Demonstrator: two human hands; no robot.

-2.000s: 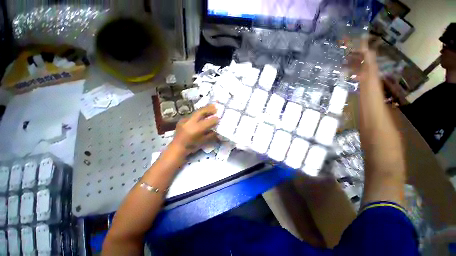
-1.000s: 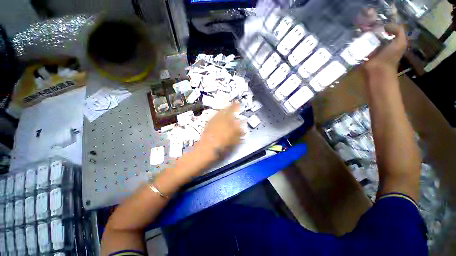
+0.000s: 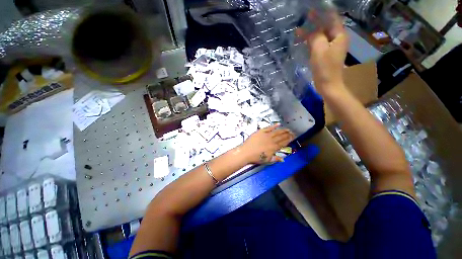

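White plastic housings (image 3: pixel 218 96) lie in a large loose heap on the perforated metal table (image 3: pixel 111 157). My left hand (image 3: pixel 266 145) rests flat at the heap's right front edge, near the blue bench edge, fingers apart. My right hand (image 3: pixel 326 48) is raised at the upper right, slightly blurred, and holds a clear blister tray (image 3: pixel 276 45) that hangs tilted behind the heap. No white parts show in that tray. The reddish-brown fixture (image 3: pixel 175 109) sits left of the heap, with housings partly over its right side.
The open carton (image 3: pixel 324 187) with clear trays and parts stands at right. Filled trays (image 3: pixel 30 217) are stacked at lower left. A dark round nozzle (image 3: pixel 119 78) with yellow rim, a paper slip (image 3: pixel 93 109) and a scrap box (image 3: pixel 38 91) are at upper left.
The white parts have left the tray in my right hand, and the heap has grown. My right hand moved up and left. My left hand moved from the tray to the heap's right edge.
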